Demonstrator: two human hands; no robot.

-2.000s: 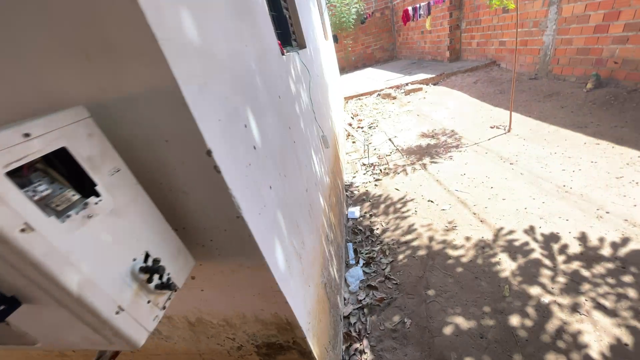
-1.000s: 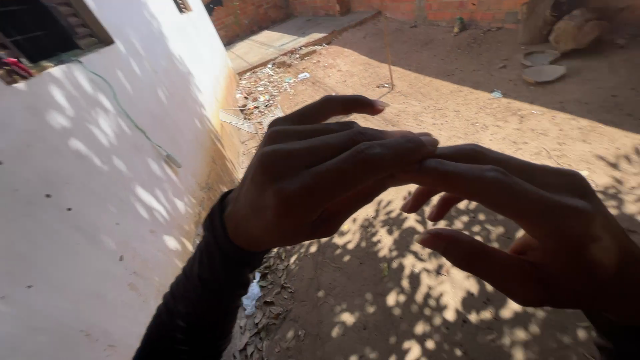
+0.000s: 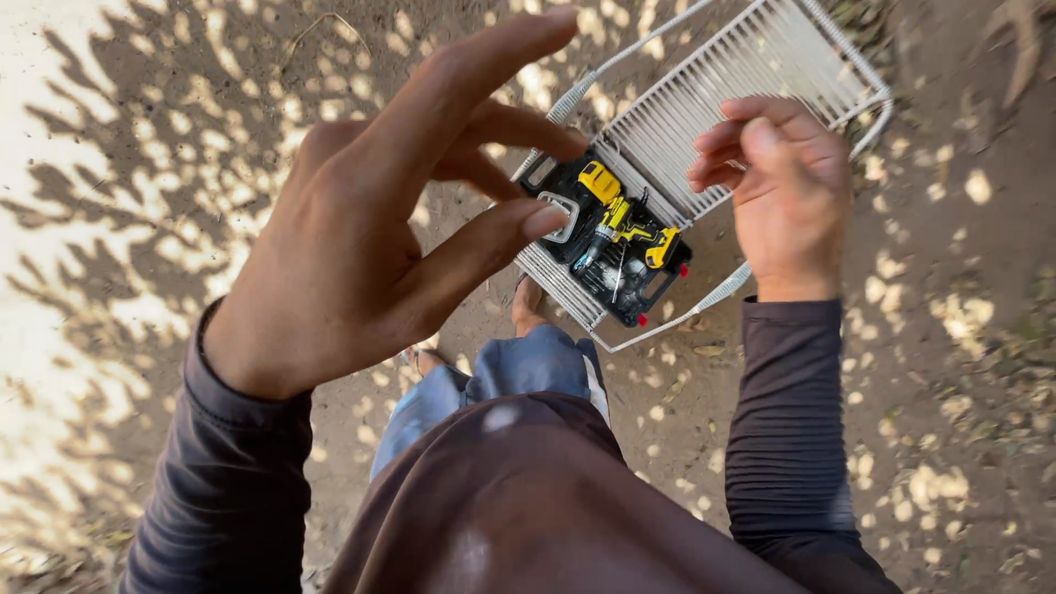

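My left hand [image 3: 371, 214] is raised with thumb and fingers spread, holding nothing. It hangs in front of the left edge of a black tool case [image 3: 582, 268]. My right hand [image 3: 788, 186], fingers loosely curled apart with nothing between them, is up at the right, in front of a white corded chair [image 3: 709, 91]. The case lies unfolded on the chair. In it are a yellow and black cordless drill [image 3: 615, 223], a yellow battery or charger piece [image 3: 600, 181], a small clear-lidded box [image 3: 561, 216] and a drill bit [image 3: 619, 276]. My left fingers hide part of the chair.
The chair's curved metal arms [image 3: 718, 289] stick out on both sides. My feet [image 3: 528, 305] stand on dirt ground [image 3: 676, 396] near the chair's lower left. Dry leaves and twigs are scattered at the right, and dappled shade covers the ground.
The view has swung from the wall and yard down to the chair and case. My hands, overlapping or touching a second ago, are now apart.
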